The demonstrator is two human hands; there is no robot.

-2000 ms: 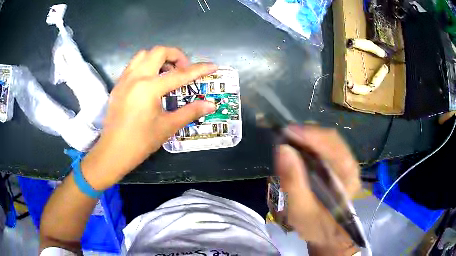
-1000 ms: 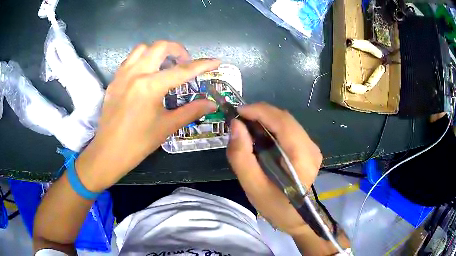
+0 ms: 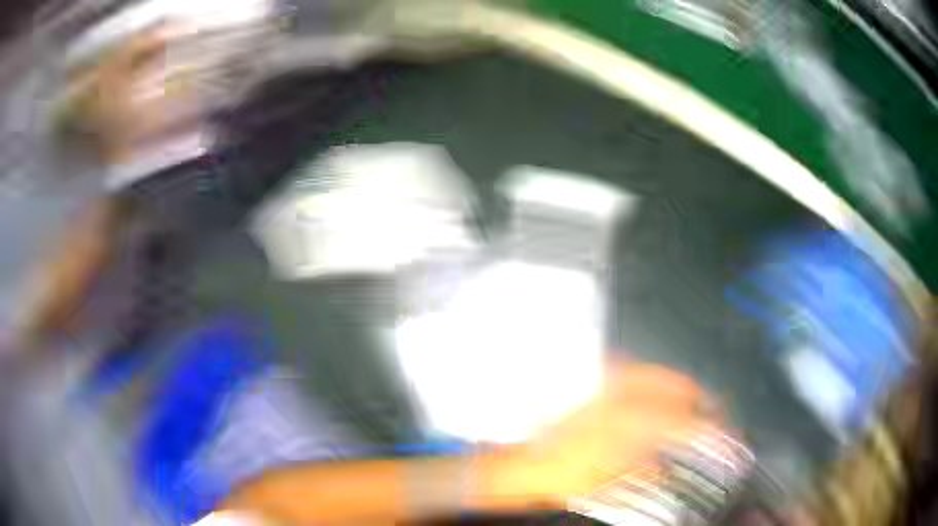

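Note:
The view is strongly blurred. My left hand [image 3: 653, 416] is at the lower right, its forearm reaching in from the lower left. Its fingers are at a streaked white, partly metallic thing [image 3: 710, 462], probably the power strip housing; whether they grip it I cannot tell. A bright white mass [image 3: 504, 349], probably the bagged cord, lies just left of my hand. My right hand and the soldering iron are not in view.
Another white object [image 3: 365, 211] lies on the dark mat. The bag of blue parts [image 3: 843, 318] is at right. A pale edge [image 3: 669, 82] borders the green conveyor [image 3: 720, 77]. A blue bin [image 3: 206, 411] is lower left; another person's hand [image 3: 129, 87] is upper left.
The view has swung left, bringing the conveyor and another person into sight. My left hand and the housing now appear at the lower right; my right hand with the iron has left the picture.

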